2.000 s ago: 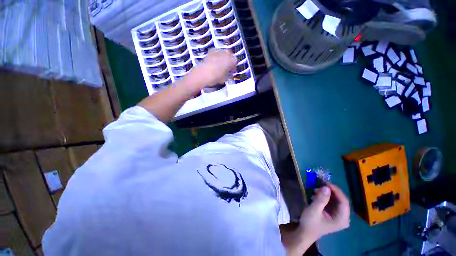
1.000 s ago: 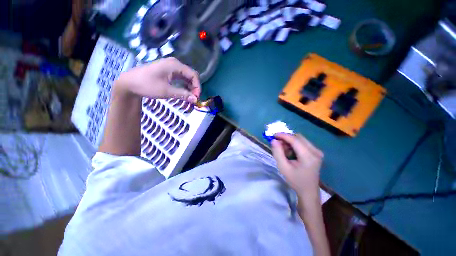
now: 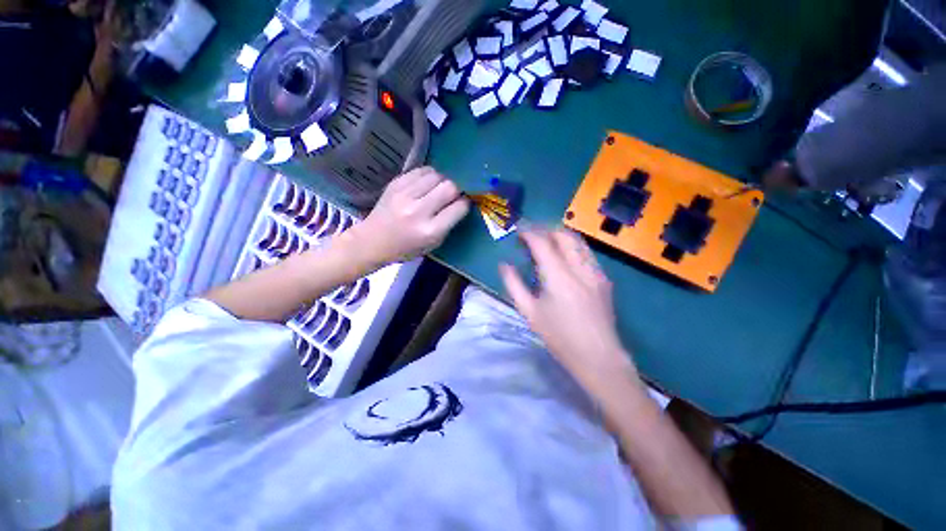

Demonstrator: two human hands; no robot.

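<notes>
My left hand (image 3: 420, 213) pinches a thin gold-yellow strip (image 3: 490, 207) with a dark and a white part at its far end, held over the bench's near edge. My right hand (image 3: 568, 285) is just right of the strip, slightly blurred, with thumb and fingers apart; nothing shows in it. The orange fixture (image 3: 664, 218) lies beyond my right hand, with two dark cross-shaped cut-outs.
A grey-beige dispenser (image 3: 363, 130) with a red display stands at back left, beside scattered white labels (image 3: 545, 57). A tape roll (image 3: 729, 91) lies behind the fixture. White blister trays (image 3: 389, 290) are at left. A black cord (image 3: 830, 408) crosses the right. A blurred grey shape (image 3: 882, 130) reaches toward the fixture.
The view has turned toward the bench. My left hand has moved from the tray to the bench edge with the strip. My right hand has left the blue-white clump and opened beside the strip.
</notes>
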